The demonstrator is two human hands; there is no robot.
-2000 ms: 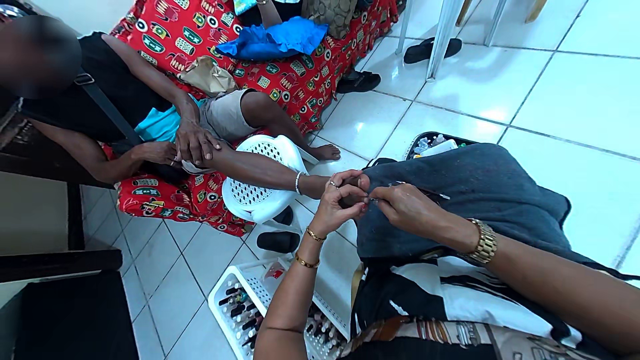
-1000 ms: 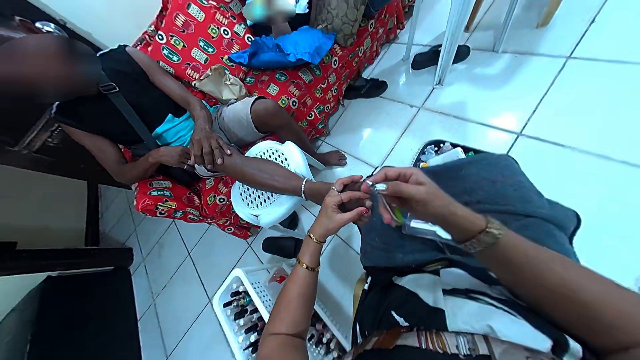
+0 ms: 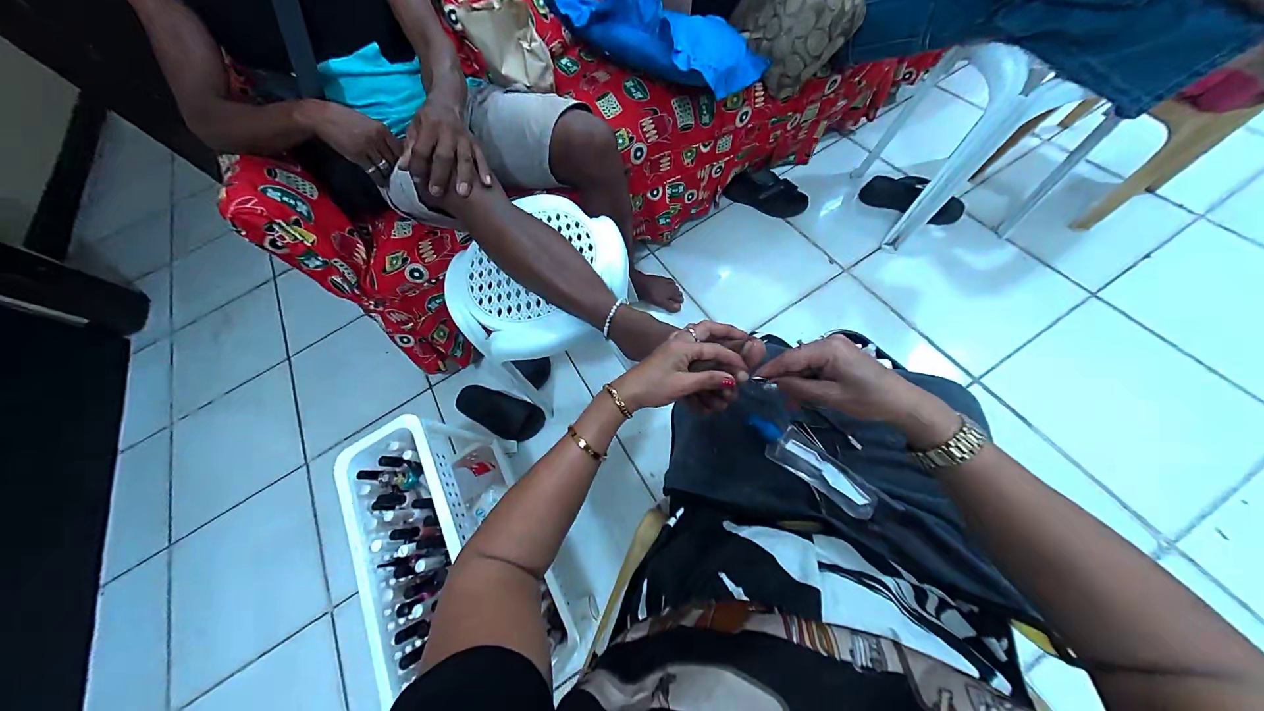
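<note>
Across my lap lies a dark grey towel (image 3: 721, 459), with another person's foot (image 3: 709, 395) over its near corner. My left hand (image 3: 691, 367) grips the toes of that foot. Close against the toes, my right hand (image 3: 825, 375) pinches a small tool whose kind I cannot tell; its tip is mostly hidden by fingers. A clear plastic case (image 3: 822, 474) with something white in it rests on the towel below my right hand, beside thin metal implements. The person's leg (image 3: 538, 252), with a beaded anklet (image 3: 613, 318), extends over a white plastic stool (image 3: 518, 341).
A white plastic basket (image 3: 354, 494) of nail polish bottles stands on the tiled floor at lower left. Black slippers (image 3: 501, 413) lie by the stool. The person sits on a seat with a red patterned cover (image 3: 681, 148). White chair legs (image 3: 928, 197) stand at upper right.
The clear case, near my right hand one second ago, now lies on the towel. My right hand has come back close to the toes. My left hand stays at the foot.
</note>
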